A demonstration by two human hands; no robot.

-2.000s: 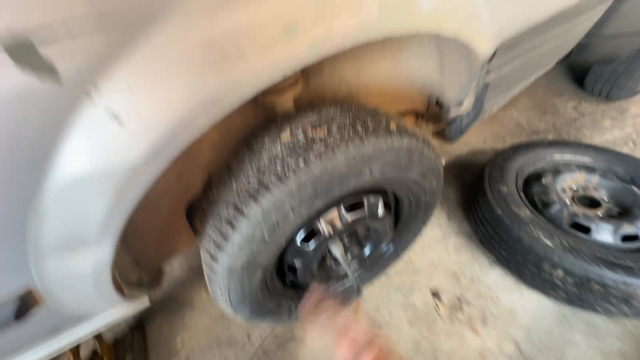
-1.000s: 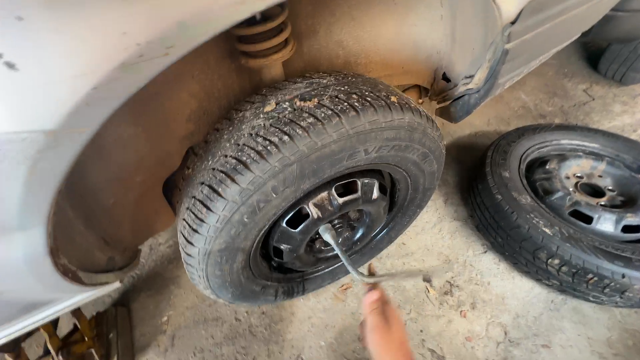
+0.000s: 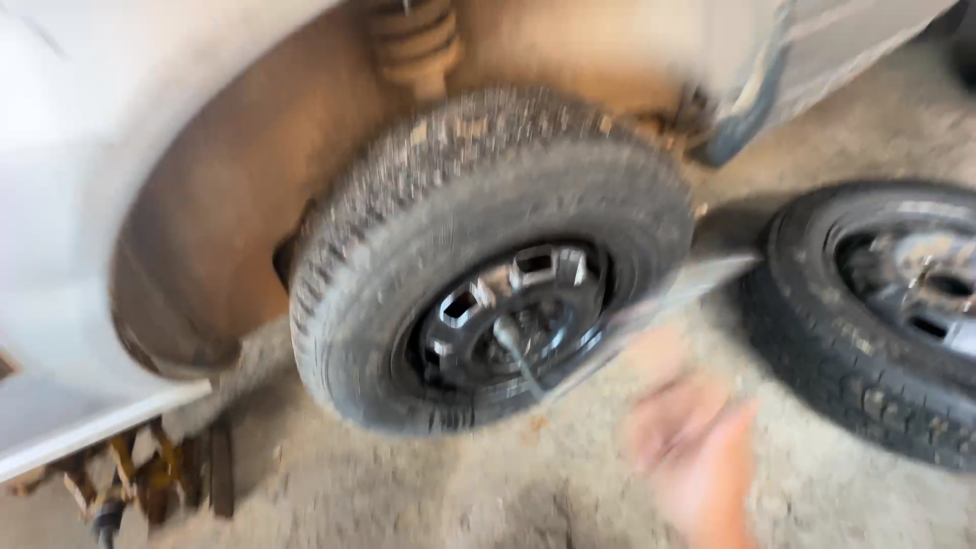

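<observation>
One bare hand shows, blurred, at the lower right; it looks like my right hand [image 3: 686, 435]. It is just below and right of an L-shaped lug wrench [image 3: 521, 358], whose socket end sits at the hub of the mounted wheel [image 3: 488, 267]. The wrench's long arm is smeared by motion, and whether the fingers touch it cannot be made out. This wheel, a black steel rim with a treaded tire, is in the car's wheel arch. My left hand is out of view.
A second tire on a steel rim [image 3: 801, 335] lies flat on the concrete floor [image 3: 366, 496] at the right. A rusty coil spring [image 3: 415, 38] hangs above the mounted wheel. Under the sill at the lower left stand yellowish metal parts [image 3: 145, 465], perhaps a stand or jack.
One second ago the fingers were at the wrench's bend, with the long arm pointing right. Now the long arm is blurred and slants up to the right, and the hand appears apart from the bend.
</observation>
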